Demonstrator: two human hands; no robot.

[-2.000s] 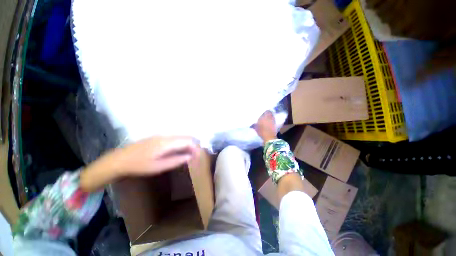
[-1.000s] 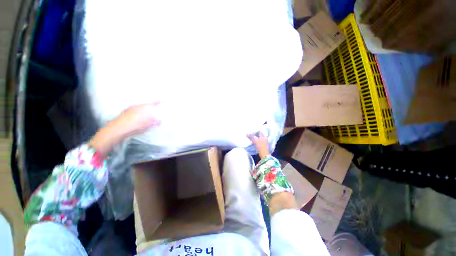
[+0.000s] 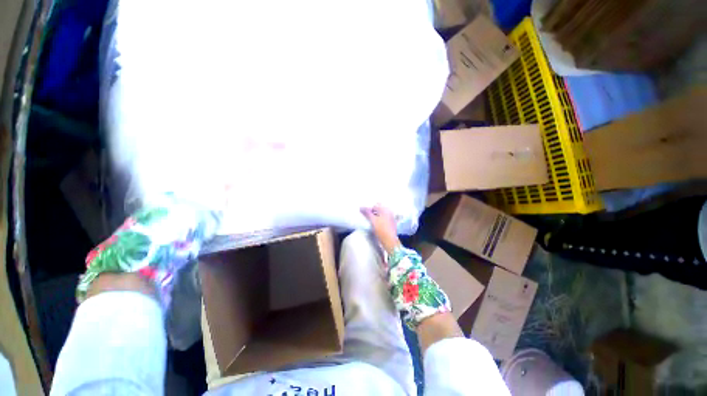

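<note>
The large bag of foam sheets (image 3: 287,93) is a glaring white bulk in clear plastic in front of my knees. My right hand (image 3: 378,220) is at its near right edge, fingers bent on the plastic. My left hand (image 3: 265,145) reaches over the bag; only faint pinkish traces show in the glare, so its fingers cannot be made out. An open brown carton (image 3: 337,302) stands between my thighs, its opening facing me; no white liner shows inside. Flowered sleeve covers (image 3: 155,240) are on both forearms.
Waiting cartons (image 3: 494,158) lie in a loose pile at right, against a yellow crate (image 3: 554,116). A pale spool (image 3: 539,375) is at lower right. A green-edged table (image 3: 22,178) runs along the left. Brown cardboard (image 3: 651,147) and dark footwear or clothing are at far right.
My left hand has moved from beside the carton's top edge forward over the bag. My right hand has shifted slightly left and nearer along the bag's edge. The carton stays between my thighs.
</note>
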